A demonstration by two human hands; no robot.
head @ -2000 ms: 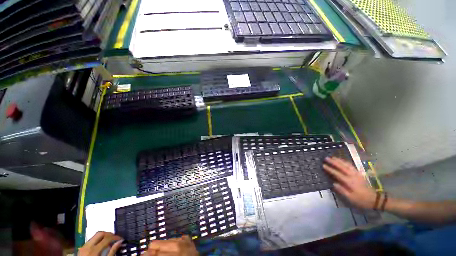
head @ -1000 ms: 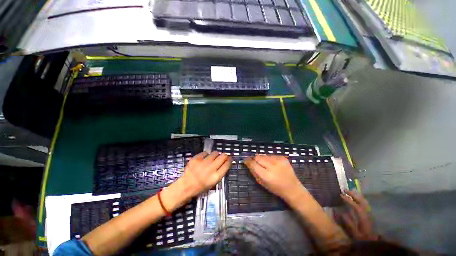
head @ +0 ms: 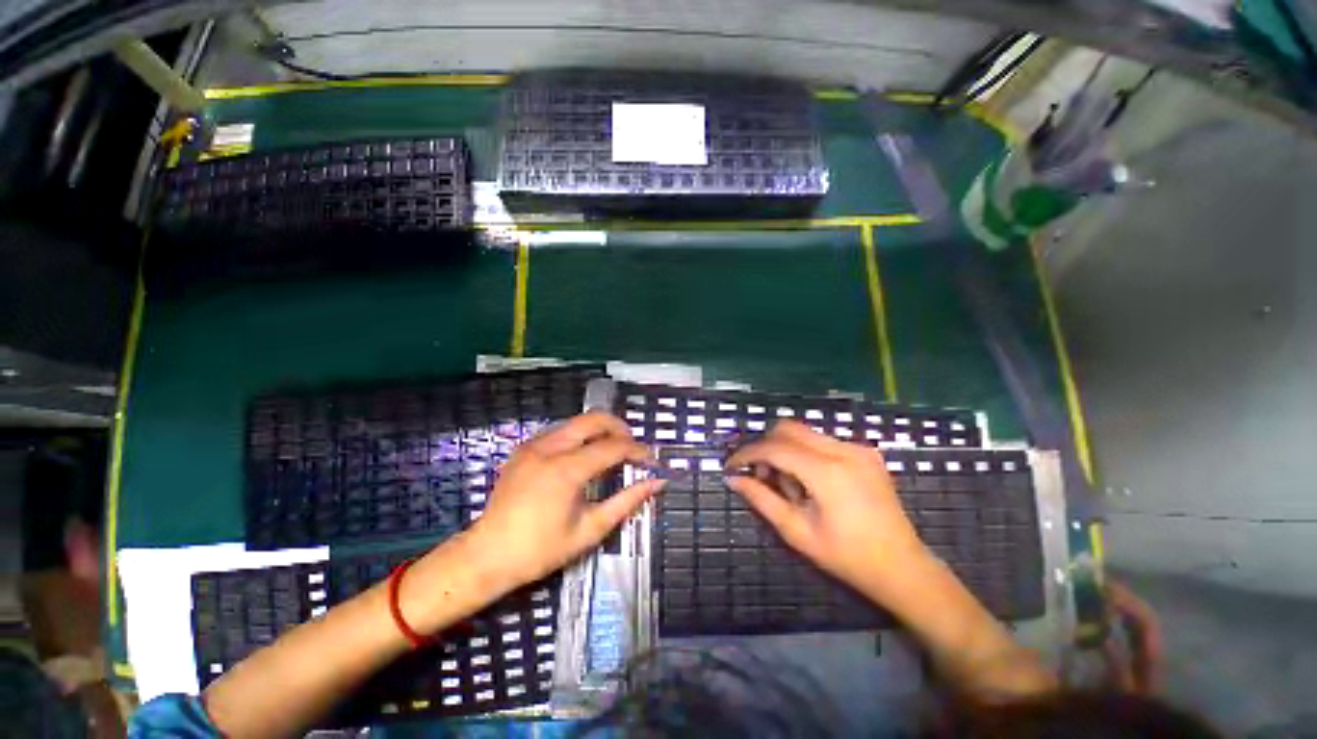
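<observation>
My left hand (head: 563, 484), with a red wrist cord, and my right hand (head: 831, 498) face each other over the top row of a black component tray (head: 852, 556) at the right. The fingertips of each hand are pinched at what looks like a small dark part, hard to see against the tray. A second component tray (head: 809, 419) shows just behind, with white through its empty pockets. Two more black trays lie at the left, a rear one (head: 354, 455) and a near one (head: 498, 650), partly under my left forearm.
A dark tray stack (head: 325, 188) and a tray pack (head: 766, 137) with a white label stand at the back. A green and white tool cup (head: 1011, 202) is at the back right. Another person's hand (head: 1134, 635) shows at the lower right. A blurred hand (head: 87, 578) is at the left edge.
My hands have moved from the near left tray to the top row of the right tray. The other person's hand has left that tray. The view has tilted down.
</observation>
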